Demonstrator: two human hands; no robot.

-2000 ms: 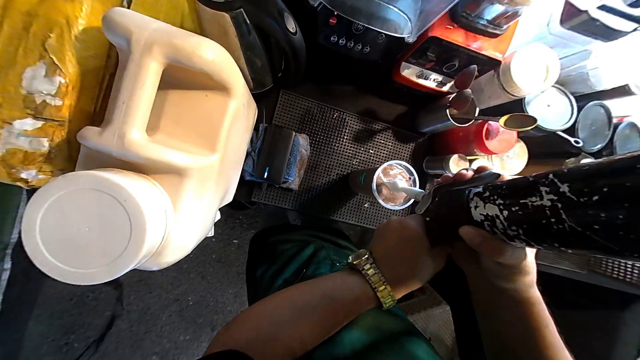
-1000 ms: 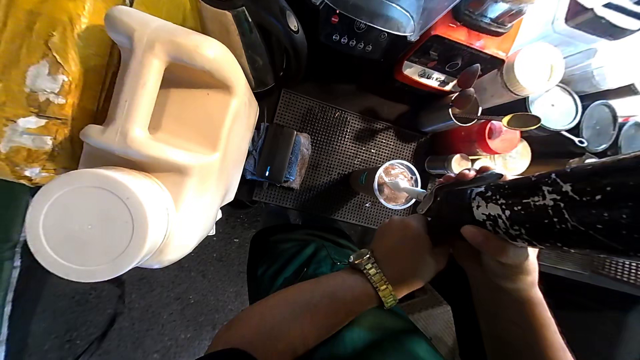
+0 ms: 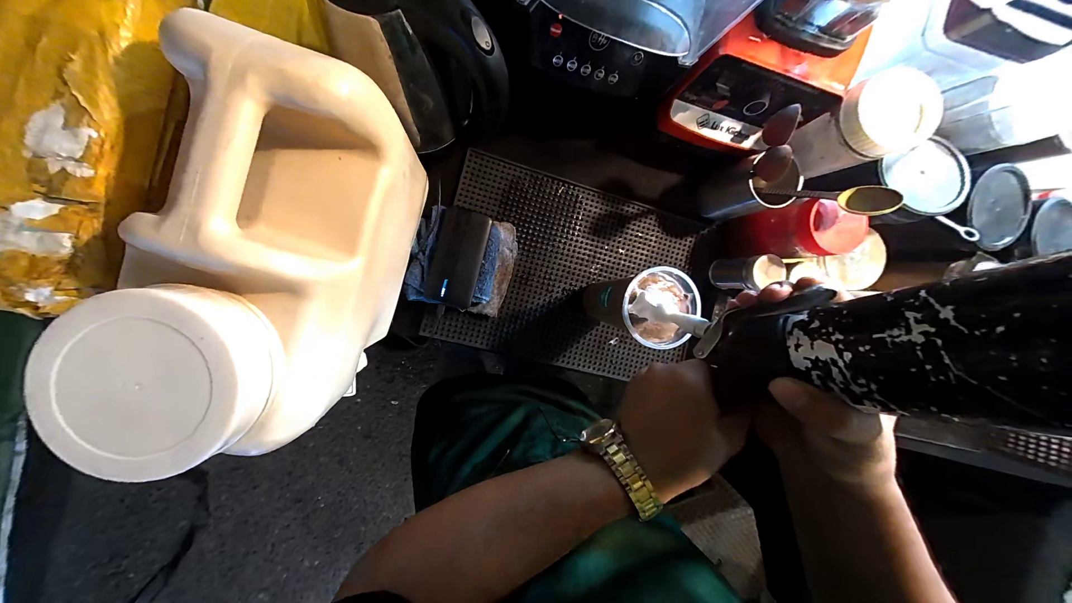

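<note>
Both hands are closed on a black whipped-cream dispenser [image 3: 930, 347] with worn paint, tilted with its head to the left. My left hand [image 3: 682, 427], with a gold-coloured watch on the wrist, grips around the dispenser's head. My right hand [image 3: 833, 427] holds the dispenser just to the right of that, with some fingers hidden beneath it. The pale nozzle [image 3: 682, 321] reaches over the mouth of a clear plastic cup [image 3: 662, 307]. Inside the cup lies white cream on something brown. The cup stands on a perforated dark drip mat [image 3: 569, 234].
A large cream-coloured plastic jug [image 3: 335, 293] with a white lid is at left. A dark box-shaped device [image 3: 462, 258] rests on a folded cloth [image 3: 500, 268]. Blender bases, one red [image 3: 729, 92], stand behind. Spoons in a metal cup [image 3: 712, 188], a red container [image 3: 775, 230] and several lidded containers crowd the right.
Whiter cream shows in the cup around the nozzle than before. Both hands keep about the same place on the dispenser.
</note>
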